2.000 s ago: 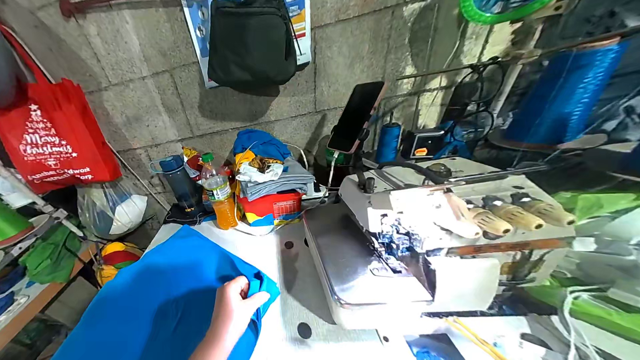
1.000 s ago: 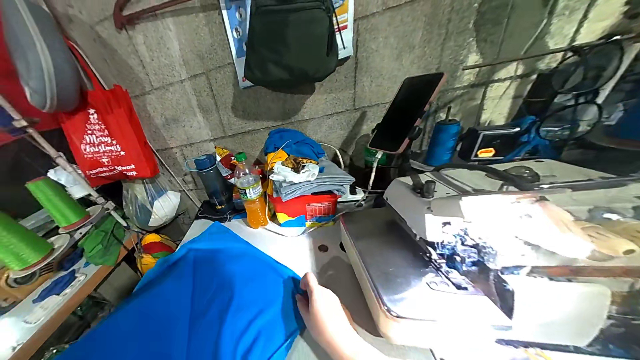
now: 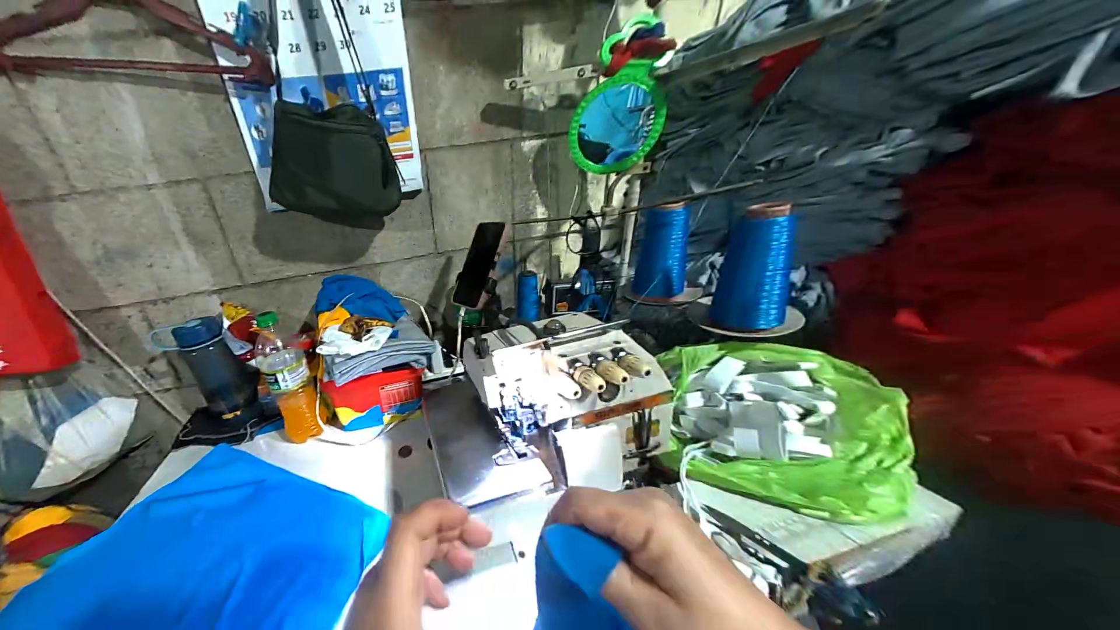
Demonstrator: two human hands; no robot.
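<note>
My right hand [image 3: 656, 560] pinches a small piece of blue fabric [image 3: 573, 582] at the bottom centre, just in front of the overlock sewing machine [image 3: 569, 394]. To its left, my left hand [image 3: 424, 560] has its fingers apart and slightly curled, with nothing in it. A larger blue cloth [image 3: 227, 542] lies spread on the white table [image 3: 359, 459] left of my left hand. The machine's presser foot area is brightly lit. How far the held fabric reaches below the frame is hidden.
Behind the cloth stand an orange drink bottle [image 3: 293, 394], a dark water bottle [image 3: 214, 367] and a red container [image 3: 376, 394] with folded fabrics. Right of the machine sit a green plastic bag [image 3: 840, 464] of pale strips and blue thread cones [image 3: 754, 271]. Scissors [image 3: 752, 547] lie nearby.
My right hand has come into view holding blue fabric. The hand seen earlier at the large blue cloth's edge is off it. The view has swung to the right.
</note>
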